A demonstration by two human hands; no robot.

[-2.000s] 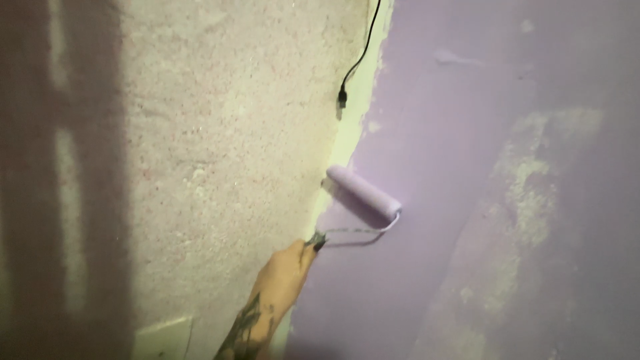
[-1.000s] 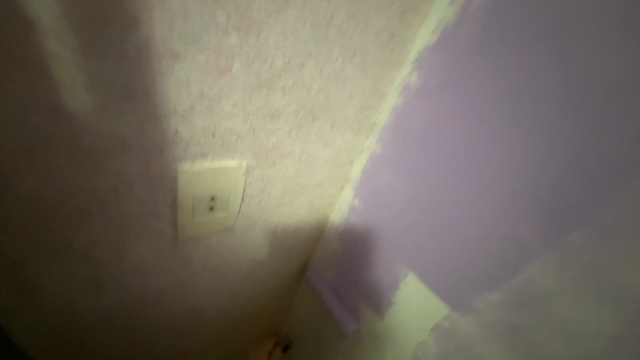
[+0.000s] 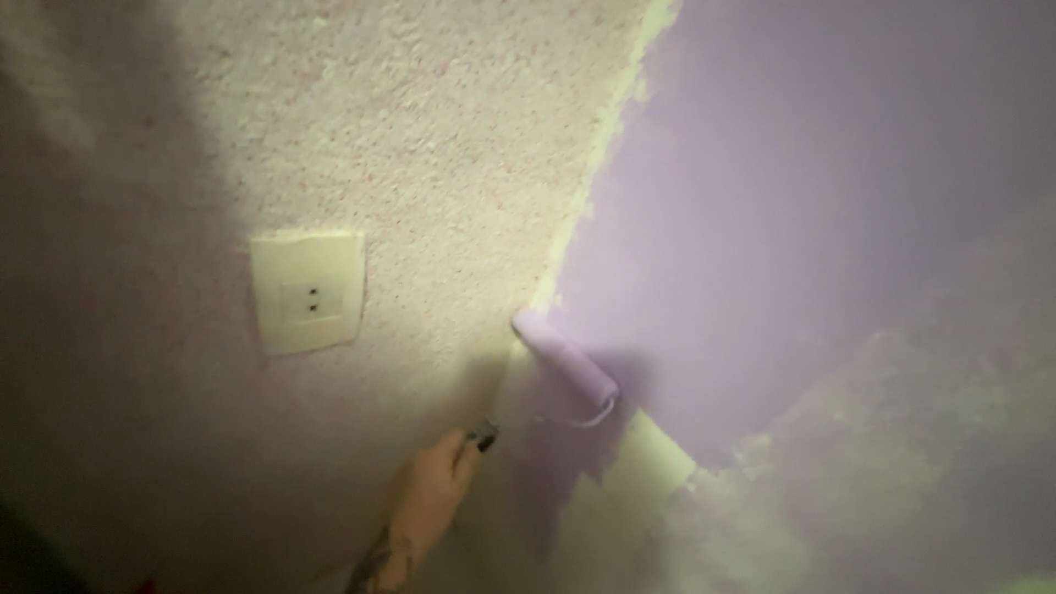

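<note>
My left hand (image 3: 441,477), with dark marks on its forearm, is closed around the handle of a paint roller, low and left of the frame's middle. The roller's lilac-coated sleeve (image 3: 569,356) slants across the wall, its upper end at the corner between the speckled wall (image 3: 429,157) and the lilac-painted wall (image 3: 742,181). The thin wire frame curves from the sleeve's lower end back toward my hand. Darker lilac paint (image 3: 549,487) lies below the sleeve, beside a pale unpainted patch (image 3: 639,470). My right hand is out of view.
A cream socket plate (image 3: 308,293) with two dark holes is on the speckled wall to the left. A pale strip (image 3: 606,136) runs along the corner. The lower right wall surface (image 3: 874,462) looks blotchy grey-green. Deep shadow covers the lower left.
The view has swung down to a lower part of the corner. The roller has moved up from its place one second ago, and my left hand shows more fully. Darker paint shows beneath the sleeve.
</note>
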